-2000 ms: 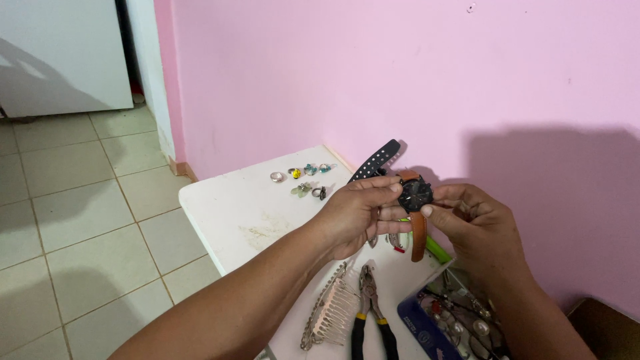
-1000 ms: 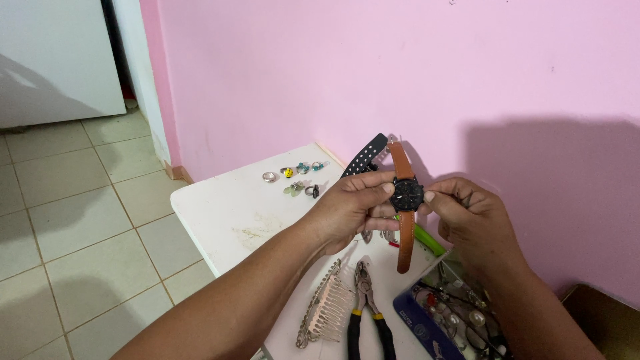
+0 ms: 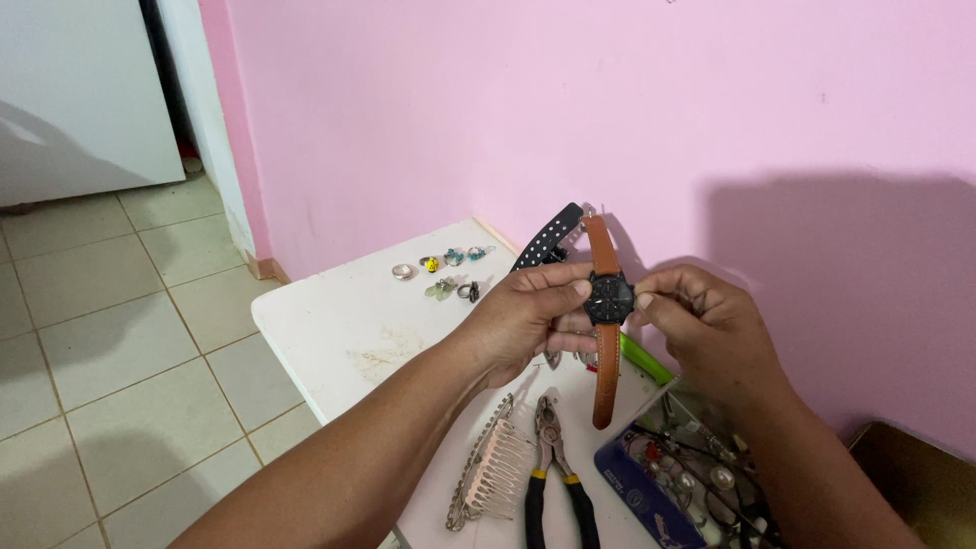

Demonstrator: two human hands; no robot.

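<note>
A wristwatch with a black dial [image 3: 609, 298] and a brown leather strap hangs upright above the white table. My left hand [image 3: 545, 309] grips the left side of its case between thumb and fingers. On the right side of the case, at the crown, my right hand [image 3: 698, 324] pinches with thumb and forefinger. Behind my left hand lies a black strap with white dots [image 3: 547, 238]. Below the hands are combination pliers [image 3: 550, 442] with black and yellow handles and a hair comb [image 3: 496, 465] with a beaded edge.
Several rings [image 3: 402, 271] lie at the table's back left. A clear box with a blue label [image 3: 648, 496] holds jewellery at the lower right, beside a bright green object [image 3: 644, 358]. The pink wall [image 3: 496, 114] borders the white table [image 3: 328, 313]. A brown object [image 3: 907, 480] stands at far right.
The watch has turned from a tilted pose to upright, its dial now showing and its strap hanging straight. Both hands stay on the case.
</note>
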